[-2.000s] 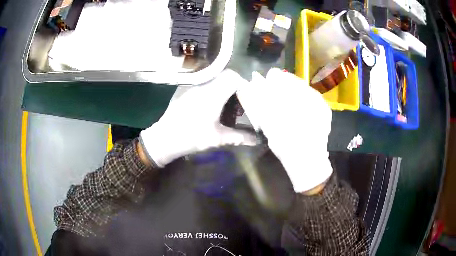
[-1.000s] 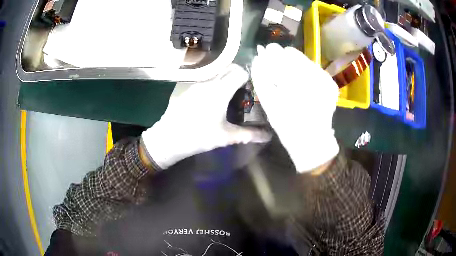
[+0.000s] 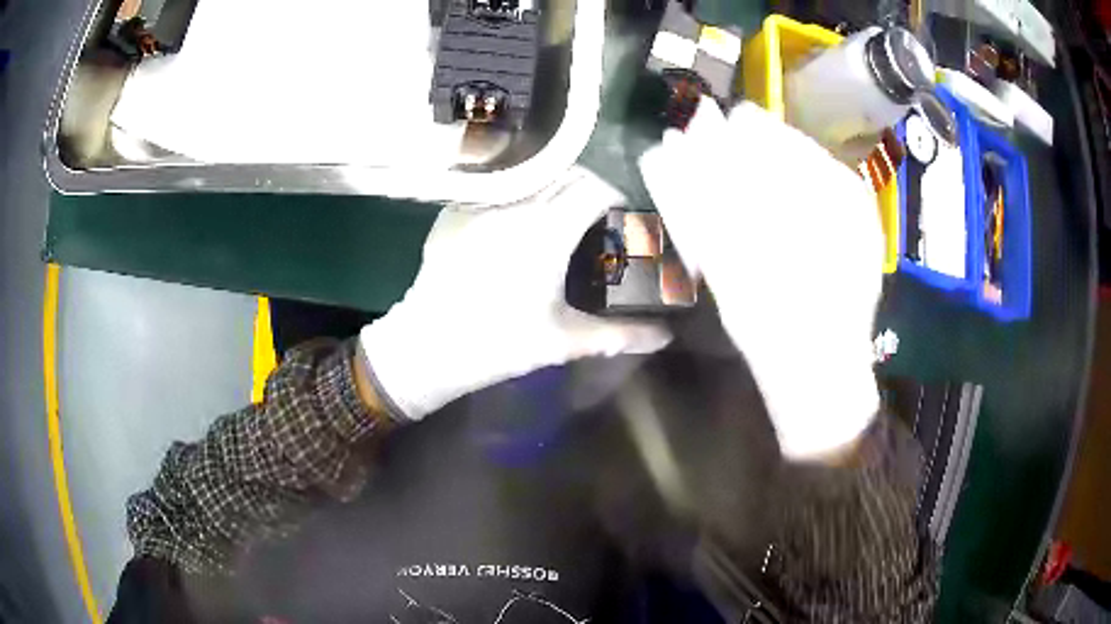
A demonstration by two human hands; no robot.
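Note:
A black coil block (image 3: pixel 634 271) with grey and copper-tan square face pads and a copper end lies before me at the bench's front edge. My left hand (image 3: pixel 512 287), in a white glove, grips it from the left, thumb below and fingers above. My right hand (image 3: pixel 780 256), also white-gloved, is over the block's right side, fingertips near its upper right corner. Whether the right fingers hold anything is hidden by glare. Another coil block (image 3: pixel 694 55) with white and yellowish pads stands behind my right hand.
A metal tray (image 3: pixel 305 183) at the upper left holds a white liner (image 3: pixel 292 73) and ribbed black blocks (image 3: pixel 485 67). On the right are a yellow bin (image 3: pixel 770 73) with a bottle (image 3: pixel 853 79) and amber tape roll (image 3: pixel 880 159), and blue bins (image 3: pixel 1001 232).
My right hand has moved right, uncovering more of the held block and its pads. My left hand still grips the block. The view has shifted slightly.

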